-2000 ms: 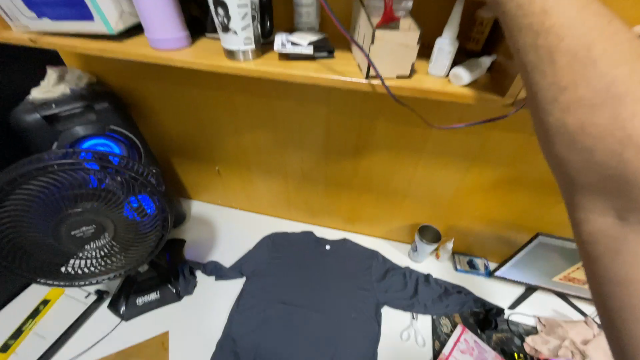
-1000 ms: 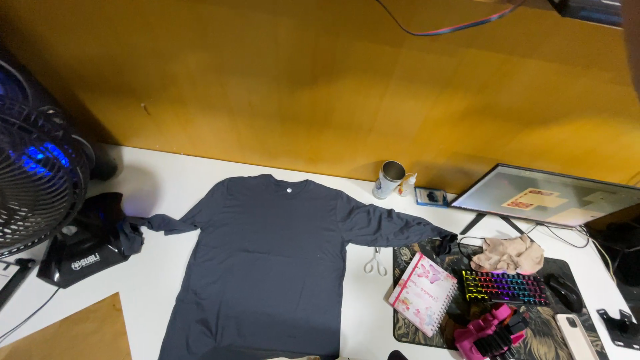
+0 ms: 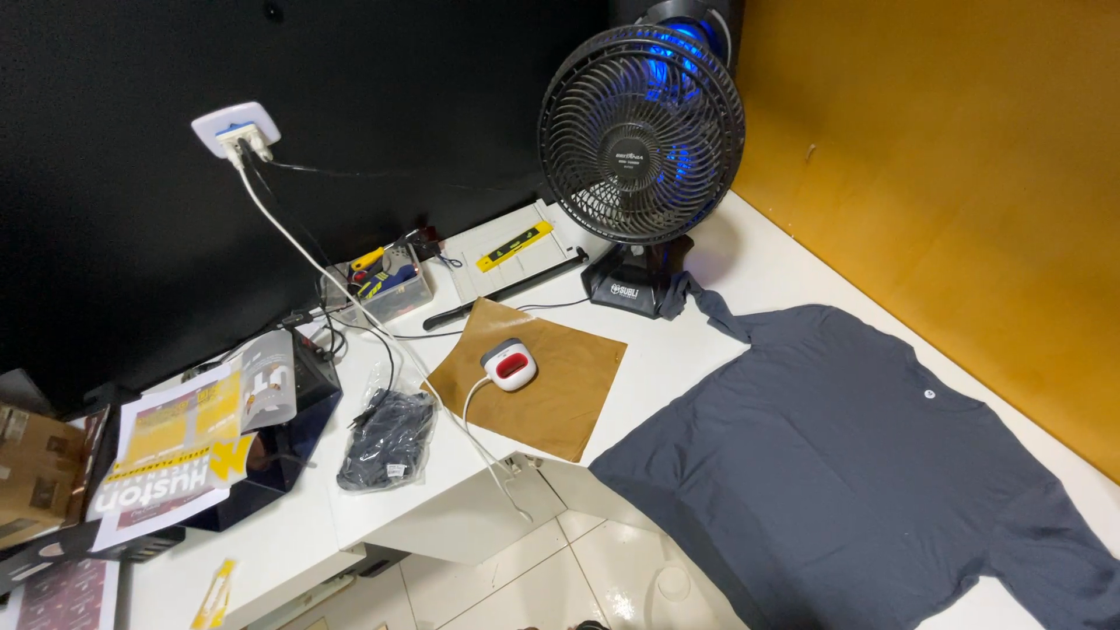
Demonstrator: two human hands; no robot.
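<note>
Neither of my hands shows in the head view. A dark grey long-sleeved shirt (image 3: 840, 455) lies spread on the white desk at the right, one sleeve bent against the base of a black desk fan (image 3: 641, 149). Left of the shirt, a small white and red handheld heat press (image 3: 509, 365) rests on a brown heat-resistant sheet (image 3: 569, 385). Its white cable runs off the sheet's left side. Beside the sheet lies a clear plastic bag with dark fabric inside (image 3: 389, 442).
Behind the sheet are a paper trimmer (image 3: 507, 262) with a yellow spirit level (image 3: 515, 246) on it and a clear bin of tools (image 3: 385, 284). A white cable hangs from a wall outlet (image 3: 235, 131) across the desk. Printed sheets (image 3: 179, 437) and a cardboard box (image 3: 39, 464) stand left.
The view has swung far left, away from the monitor, keyboard and notebook. A raised forearm seen at the right two seconds ago is out of sight. The shirt still lies spread on the desk.
</note>
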